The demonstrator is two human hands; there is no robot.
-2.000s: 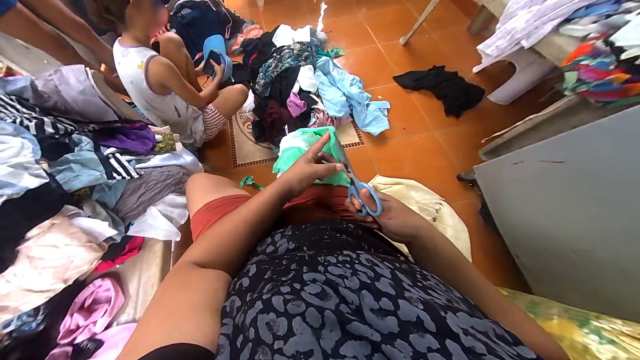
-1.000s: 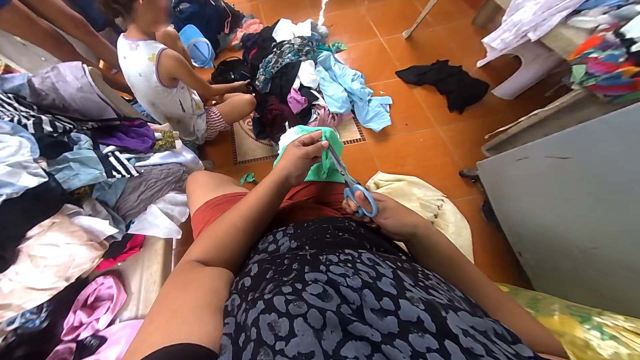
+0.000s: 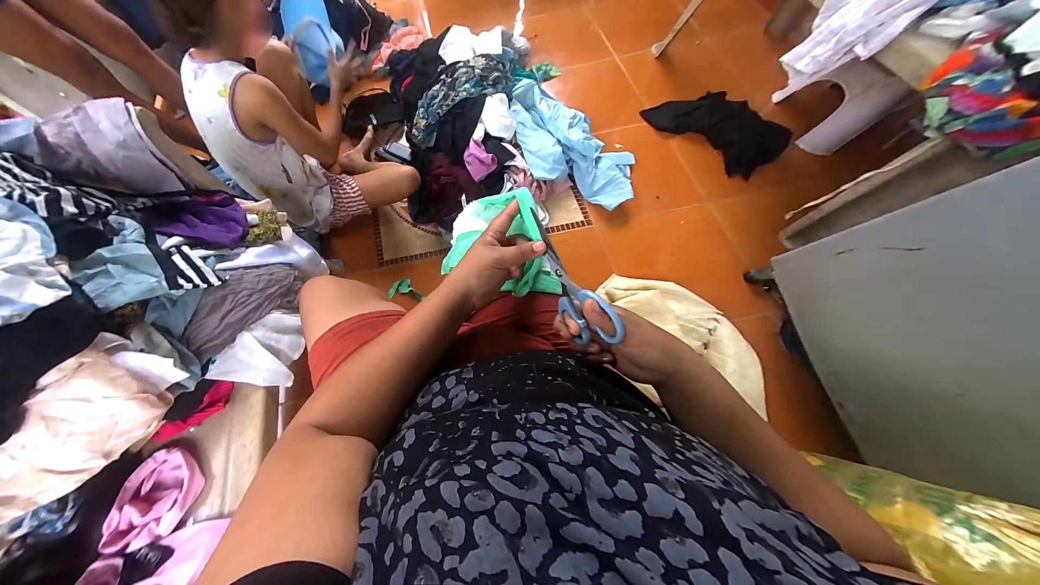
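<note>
In my right hand (image 3: 630,341) is a pair of scissors (image 3: 581,305) with blue handles, its blades pointing up and away against the edge of a green cloth (image 3: 471,244). My left hand (image 3: 500,256) holds that cloth near the blade tips, its index finger stretched along the fabric. The cloth, green with a white part, lies over my lap and the red shorts (image 3: 353,341). A small green scrap (image 3: 404,288) is beside my left knee. Whether the blades are cutting fabric cannot be told.
Clothes (image 3: 463,106) are heaped on the tiled floor ahead, where a person (image 3: 260,138) sits. More garments (image 3: 77,390) cover the left side. A black cloth (image 3: 719,130), a cream sack (image 3: 691,325) and a grey panel (image 3: 918,325) are to the right.
My left index finger, bent against the cloth a second ago, is stretched out. The seated person has raised a blue item that was lower two seconds ago.
</note>
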